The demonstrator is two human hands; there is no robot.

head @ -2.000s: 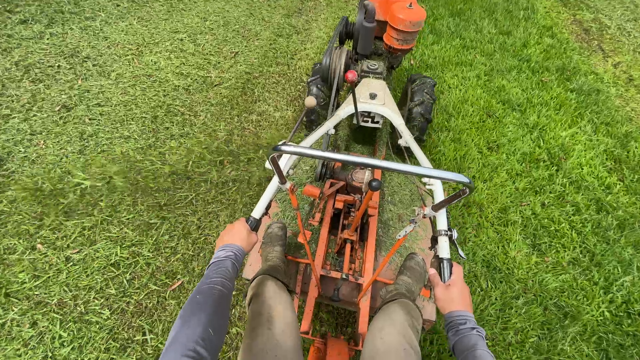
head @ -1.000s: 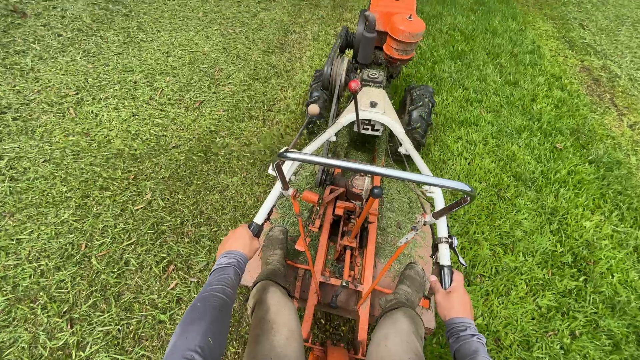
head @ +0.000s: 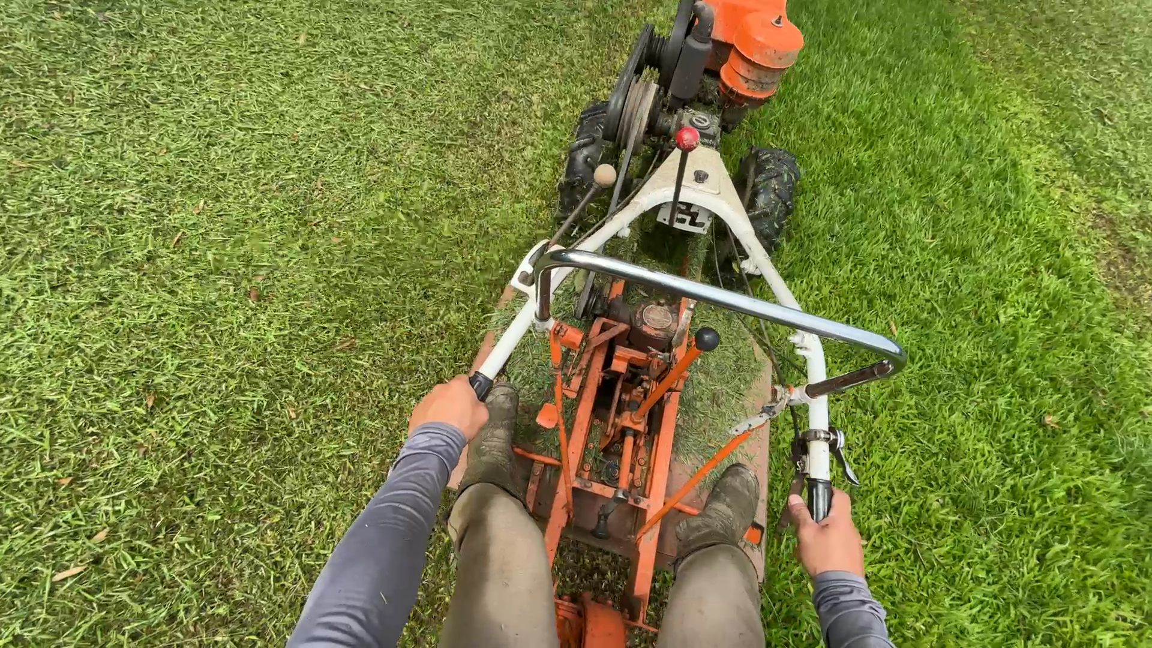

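My left hand (head: 451, 407) is closed around the black grip at the lower end of the left white handlebar tube (head: 507, 343). The right black grip (head: 819, 498) is held in my right hand (head: 829, 538), beside a small metal lever (head: 842, 457). A chrome bar (head: 720, 295) crosses between the two handlebar arms. Ahead stands the two-wheeled walking tractor's orange engine (head: 759, 56), with a red-knobbed lever (head: 687, 139) behind it. Under the handlebars lies the orange mower frame (head: 663, 459) with a black-knobbed lever (head: 706, 339). My boots (head: 493, 445) rest on its grass-strewn deck (head: 756, 423).
Short cut grass with loose clippings (head: 225, 270) spreads along the left. Taller, bright green grass (head: 972, 360) borders the machine on the right, with a cut strip (head: 1111, 243) beyond it. Lugged black tires (head: 769, 193) flank the front of the machine.
The grass has slid past beneath the machine as it moved forward. Both hands have kept their hold on the grips, and my boots remain on the deck.
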